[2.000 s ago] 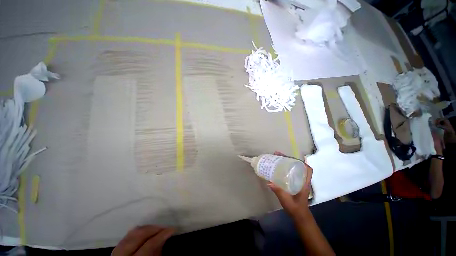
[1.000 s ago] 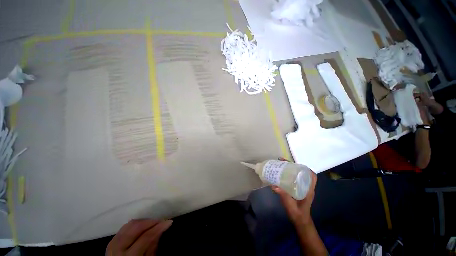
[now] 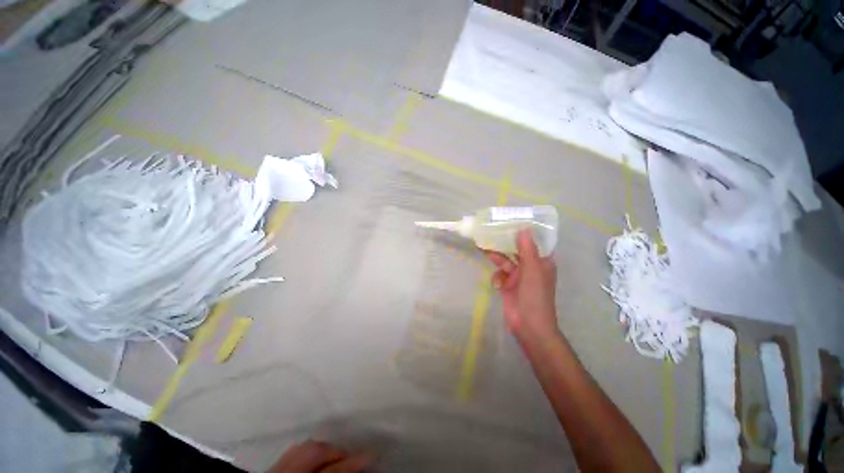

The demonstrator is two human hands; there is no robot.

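My right hand [image 3: 526, 286] holds a clear glue bottle [image 3: 518, 227] tilted on its side above the table, its long thin nozzle pointing left. The bottle has a white label and yellowish liquid. My left hand [image 3: 319, 456] is blurred and cut off by the bottom edge; I cannot tell what its fingers do. The table board [image 3: 305, 342] below has yellow tape lines and dark streaks around pale strap-shaped areas.
A large heap of long white strips [image 3: 139, 245] lies left, beside a crumpled white scrap [image 3: 294, 177]. Short white strips [image 3: 646, 296] lie right. A thick white pile [image 3: 713, 111] is at the upper right. A white shaped panel [image 3: 720, 393] is partly visible at the lower right.
The view has swung left, bringing the whole long-strip heap into sight. My right hand has carried the bottle from the table's front edge to above the streaked area. The other person has left the view.
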